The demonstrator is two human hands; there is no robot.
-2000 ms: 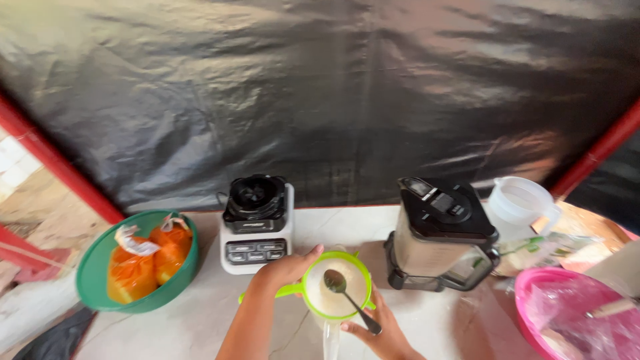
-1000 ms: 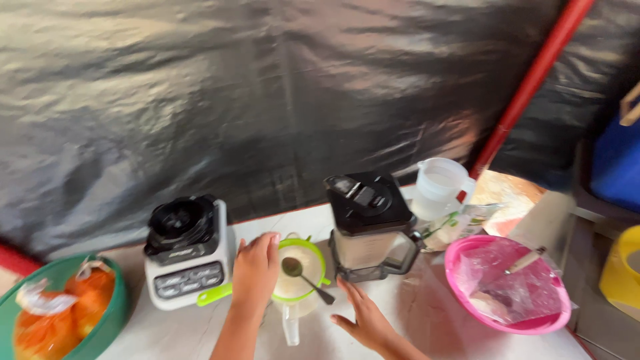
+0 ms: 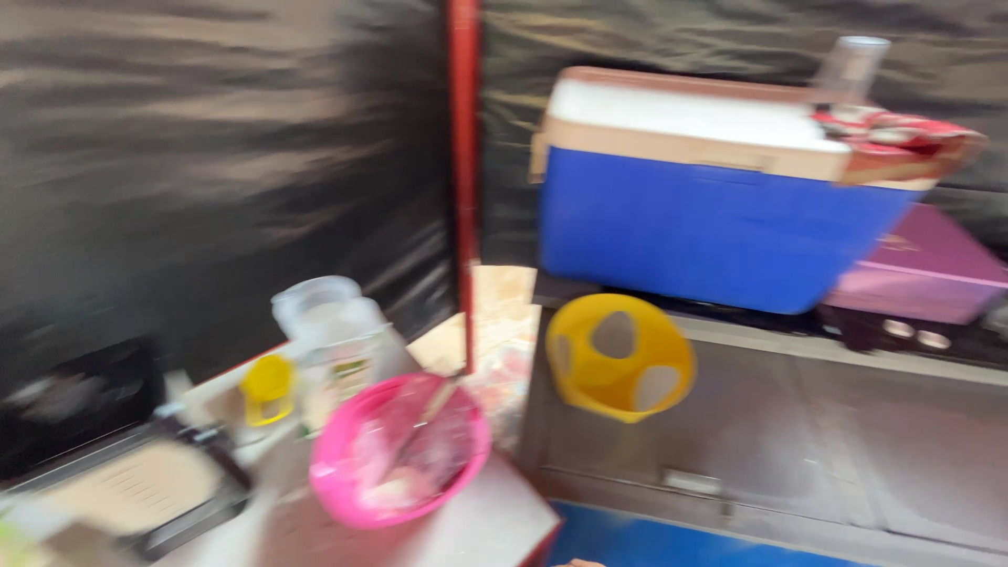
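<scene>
Only a small bit of skin, perhaps a fingertip, shows at the bottom edge; which hand it belongs to I cannot tell. Neither hand is otherwise seen. On the light table, a pink plastic bowl holds a clear plastic bag and a utensil with a pale handle. Behind the bowl stand clear plastic containers and a yellow plastic item. At the lower left is the blurred blender jug with pale contents.
A blue cooler with a white lid stands at the back right, beside a purple box. A yellow basket with holes rests on a dark surface. A red post rises at the corner of the black sheeting.
The view has swung far to the right. The hands, the green strainer with the spoon and the blender base have left the view; the cooler and purple box have come into it.
</scene>
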